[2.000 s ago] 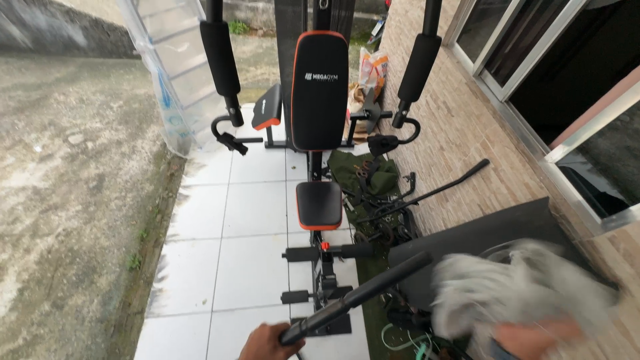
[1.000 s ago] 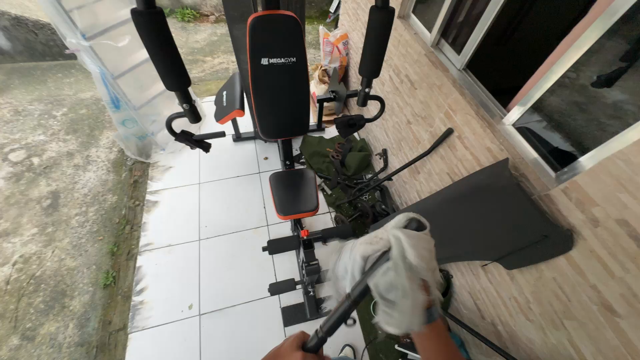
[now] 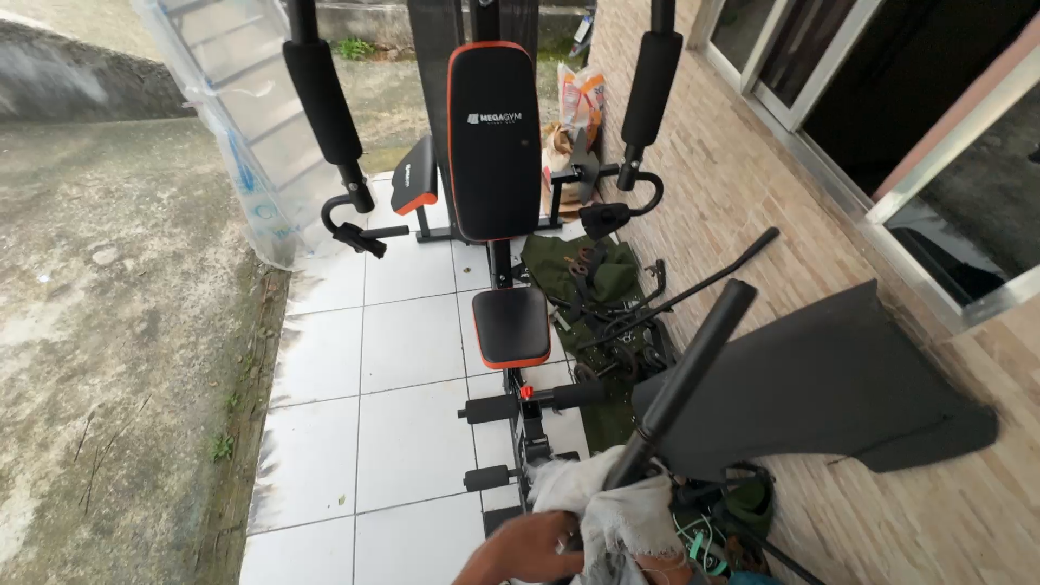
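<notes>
A black metal bar with a foam-like grip [image 3: 703,357] slants up to the right from the bottom centre. A whitish cloth [image 3: 621,504] is wrapped around its lower part. My right hand [image 3: 662,566] is mostly hidden under the cloth, closed around the bar through it. My left hand [image 3: 524,546] lies just left of the cloth, fingers curled at the bar's lower end; whether it grips the bar is hidden. Beyond them stands a home gym machine with a black and orange backrest [image 3: 494,142], a small seat [image 3: 512,325] and foam leg rollers [image 3: 490,409].
Along the brick-patterned wall [image 3: 959,382] leans a dark grey sheet [image 3: 804,390]. Black metal parts and a green fabric bag [image 3: 585,268] lie beside the machine, with plastic bags [image 3: 581,101] behind. A plastic-wrapped rack [image 3: 244,106] stands at the left edge of the white tiles [image 3: 406,439].
The cloth in my right hand was off to the right, then came onto the bar, and now sits lower along it, near my left hand. The bar's upper end is now uncovered.
</notes>
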